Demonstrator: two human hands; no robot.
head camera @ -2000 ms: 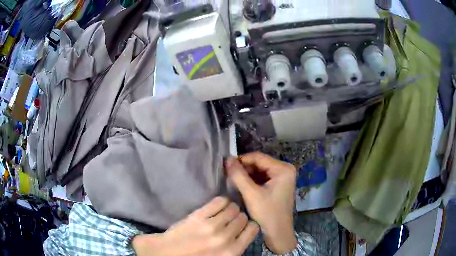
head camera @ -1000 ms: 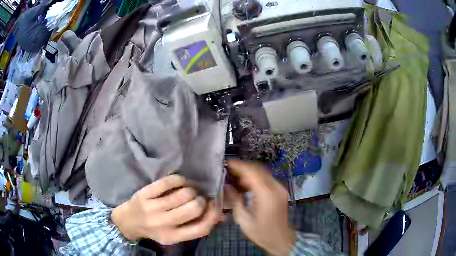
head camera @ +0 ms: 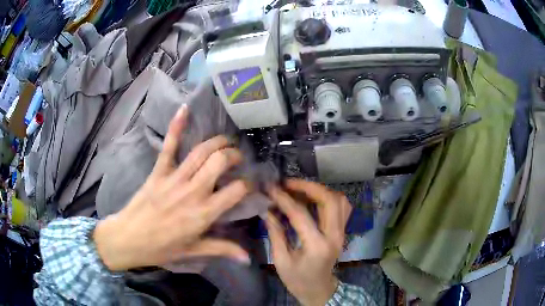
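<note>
The grey-taupe cloth [head camera: 128, 170] lies on the machine bed and hangs down towards my lap, blurred near the needle. The overlock machine [head camera: 370, 42] stands in front, its labelled head cover [head camera: 248, 89] above the cloth. My left hand [head camera: 179, 203] lies spread on top of the cloth, palm down, index finger pointing forward. My right hand [head camera: 308, 236] is at the cloth's right edge just below the needle area, its thumb and fingertips pinching the edge. The needle and presser foot are dark and hard to make out.
Heaped grey cloth pieces [head camera: 77, 119] lie at the left. Olive green cloth [head camera: 448, 197] drapes at the right of the machine. A blue surface [head camera: 360, 218] with trimmings shows below the machine front. A thread cone or tube [head camera: 456, 19] stands at the top right.
My left hand has gone from gripping the cloth's lower edge to lying spread on it, farther forward. The cloth edge has moved towards the needle. My right hand remains near the edge.
</note>
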